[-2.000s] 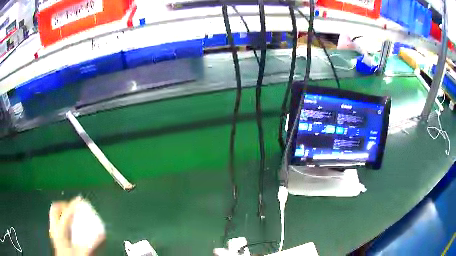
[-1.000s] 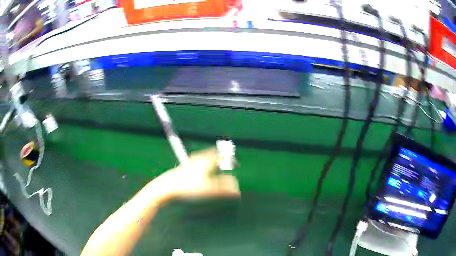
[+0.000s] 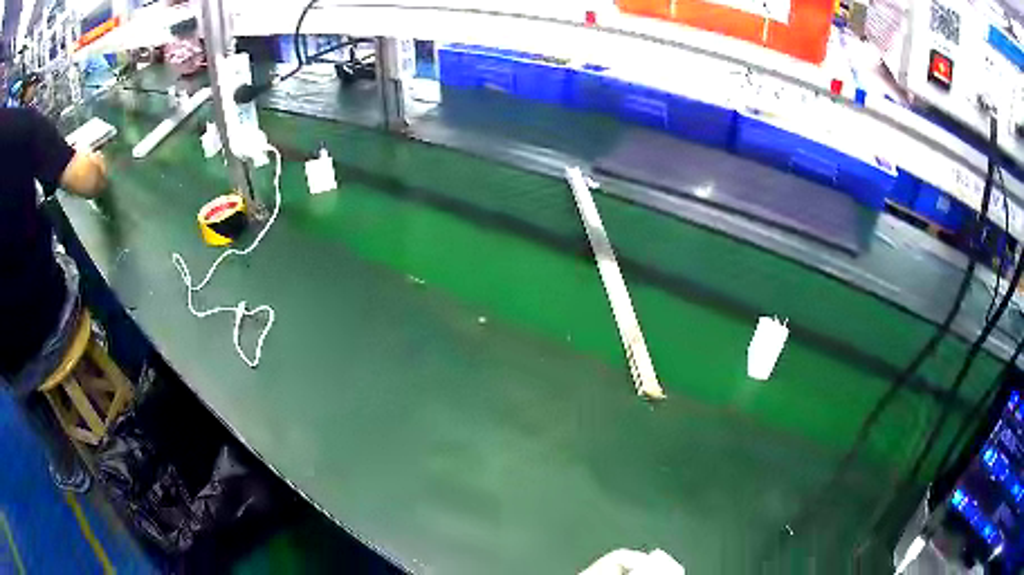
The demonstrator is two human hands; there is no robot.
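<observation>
Neither of my hands is in the picture. A white charger [image 3: 767,348] with prongs pointing up is on the green bench, right of the slanting pale metal strip [image 3: 610,281]. Another white charger [image 3: 321,173] is farther back on the left. A white object [image 3: 634,563], perhaps a charger, is cut off by the bottom edge. The tester screen [image 3: 990,483] is lit blue and cut off at the right edge, with a white plug [image 3: 912,551] beside it.
A yellow tape roll [image 3: 222,220] and loose white cord [image 3: 239,311] lie by a metal post [image 3: 230,124]. Black cables [image 3: 963,303] hang at right. A dark panel [image 3: 741,191] and blue bins [image 3: 629,99] are behind. Another person [image 3: 34,213] is at left.
The view has turned left. The hand that carried a white block over the bench is out of the picture. A white charger now rests right of the metal strip.
</observation>
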